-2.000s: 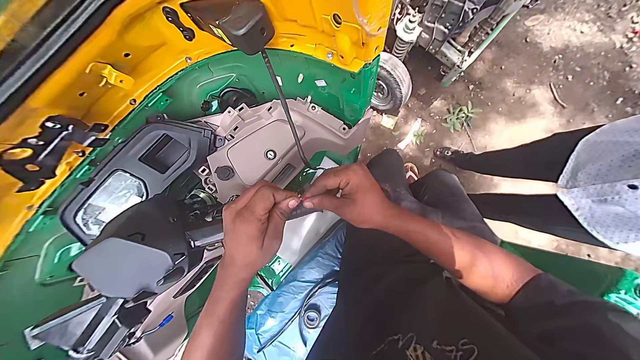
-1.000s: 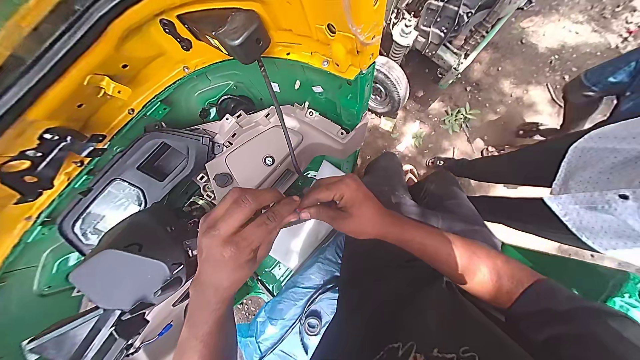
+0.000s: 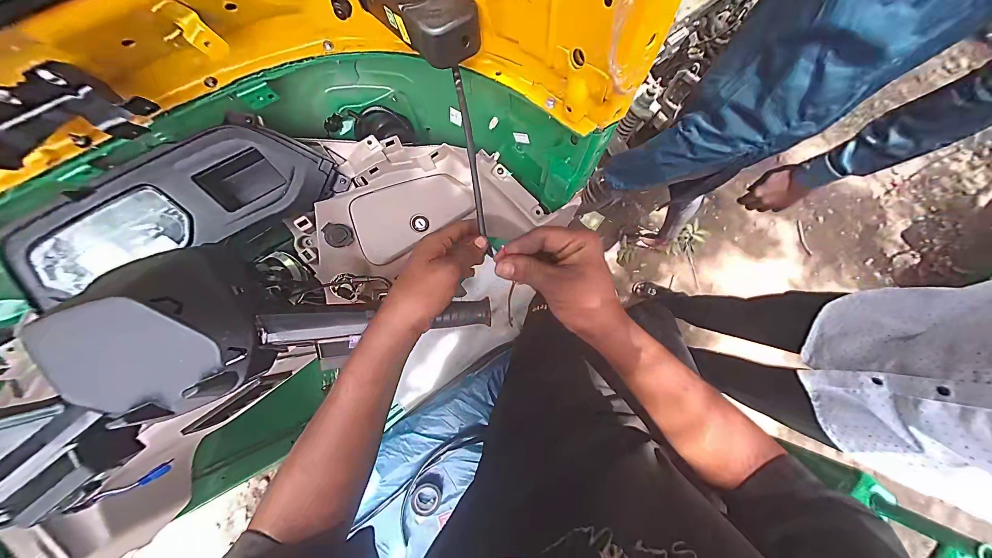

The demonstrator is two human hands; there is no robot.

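Observation:
A black cable (image 3: 470, 147) hangs from a black housing (image 3: 442, 31) on the yellow panel and comes down to my hands. Its lower end is pinched between the thumb and fingers of my left hand (image 3: 446, 271). Close by on the right, my right hand (image 3: 554, 267) pinches something small and reddish, perhaps a thin wire; a thin brown wire (image 3: 511, 298) dangles below it. Behind the hands lies a beige dashboard panel (image 3: 387, 217) with a lock. A black handlebar grip (image 3: 461, 313) extends beneath my left hand.
At left are a headlamp (image 3: 112, 236) and a grey handlebar cover (image 3: 124, 349). Blue plastic sheeting (image 3: 434, 465) with a black cable lies below. A person in blue clothes (image 3: 759, 85) leans in at upper right; another, in a pale patterned garment (image 3: 907, 364), stands at right.
My hands, together before, are now slightly apart at the cable's end. The person in blue has come further into view at the upper right.

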